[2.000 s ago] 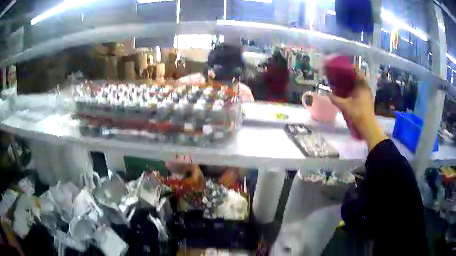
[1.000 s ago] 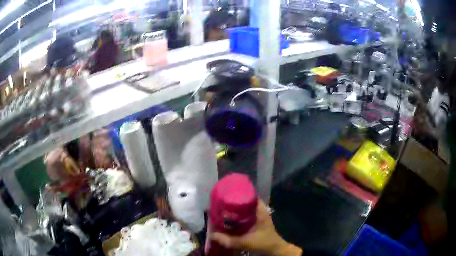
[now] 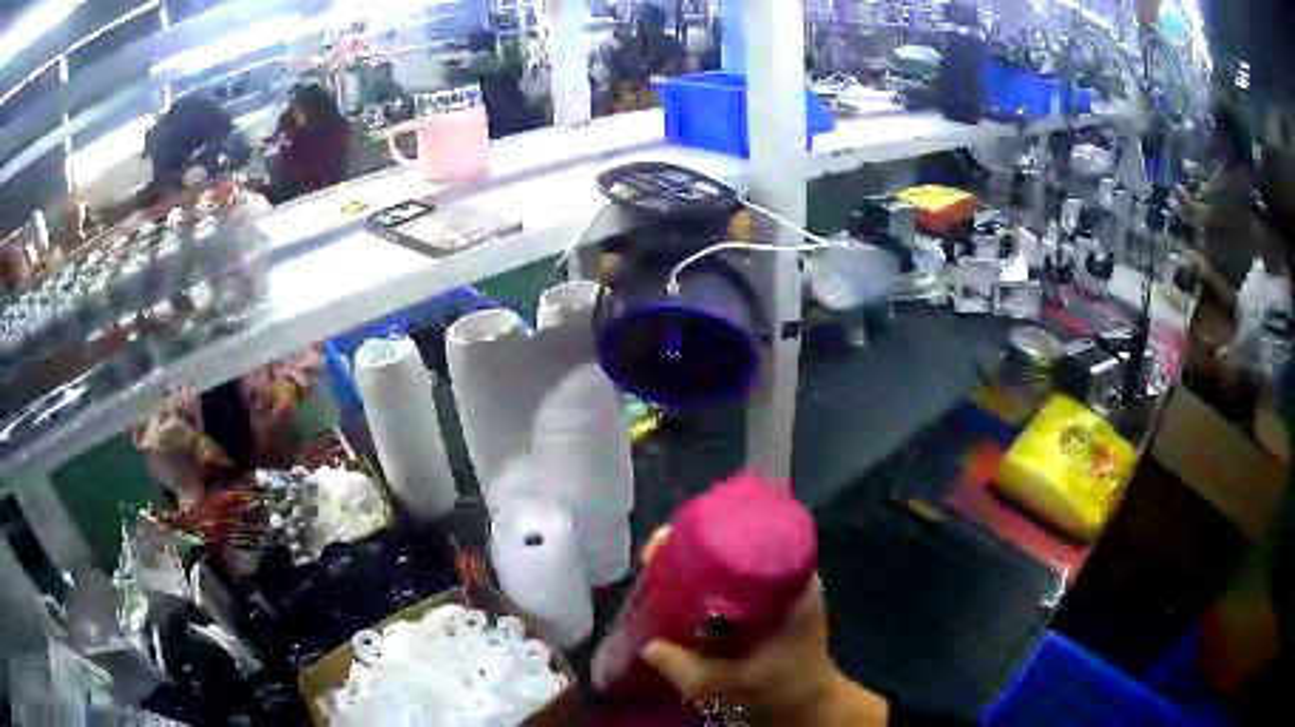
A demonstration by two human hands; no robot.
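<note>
A magenta-pink flask (image 3: 739, 561) is tilted a little at the lower middle, its closed rounded top toward the upper right. My right hand (image 3: 774, 668) is wrapped around its body, thumb across the near side; the wrist runs off the bottom edge. A fingertip shows at the flask's left side. The flask's lower end is blurred. My left hand is not in view.
An open carton (image 3: 320, 689) of small white caps lies left of the flask. Stacked white cups (image 3: 405, 426) stand behind. A dark fan (image 3: 679, 348) hangs at the shelf post (image 3: 776, 284). A pink mug (image 3: 452, 142) and blue bin (image 3: 706, 114) are on the shelf. A yellow object (image 3: 1065, 462) lies right.
The view has swung right and down from the shelf. My right hand has brought the flask down from shelf height to above the bench, and since one second ago it sits slightly higher and further right.
</note>
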